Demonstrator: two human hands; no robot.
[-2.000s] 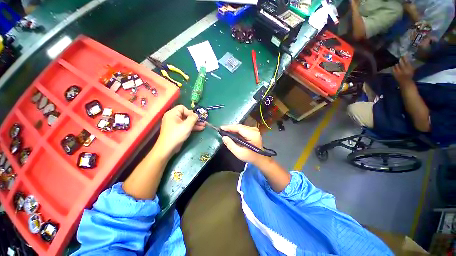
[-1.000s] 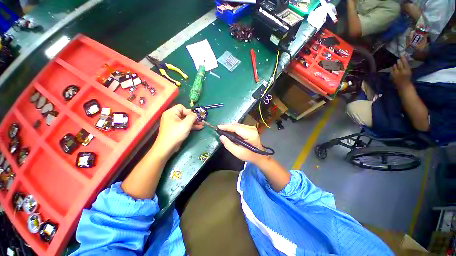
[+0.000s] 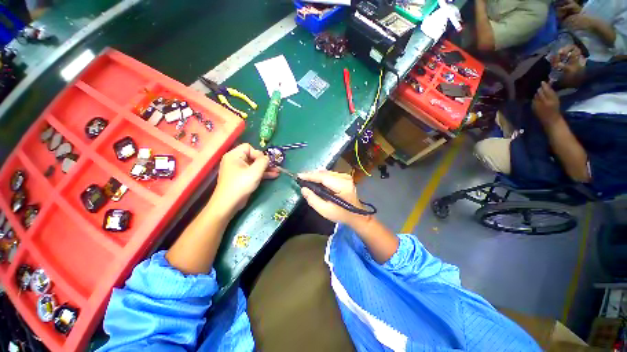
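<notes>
My left hand [image 3: 242, 172] is at the bench edge, its fingertips closed on a small round module [image 3: 276, 155], black and silver, partly hidden by the fingers. My right hand [image 3: 335, 196] holds a slim black pen-like tool [image 3: 328, 195] whose thin metal tip points left and touches or nearly touches the module. I cannot tell which kind of tool it is. A thin dark shaft [image 3: 295, 146] lies just right of the module. A green-handled tool [image 3: 270, 119] lies just beyond my left fingertips.
A red compartment tray [image 3: 148, 246] with housings and small parts is at left. Yellow-handled pliers [image 3: 238, 102], white paper [image 3: 277, 74], a small clear bag [image 3: 313, 84] and a red stick [image 3: 348, 90] lie beyond. A black box [image 3: 377, 34] stands farther off. People sit at right, one in a wheelchair [image 3: 526, 215].
My hands, the module and the tool have barely moved. At right, the seated person's hands and arm have shifted.
</notes>
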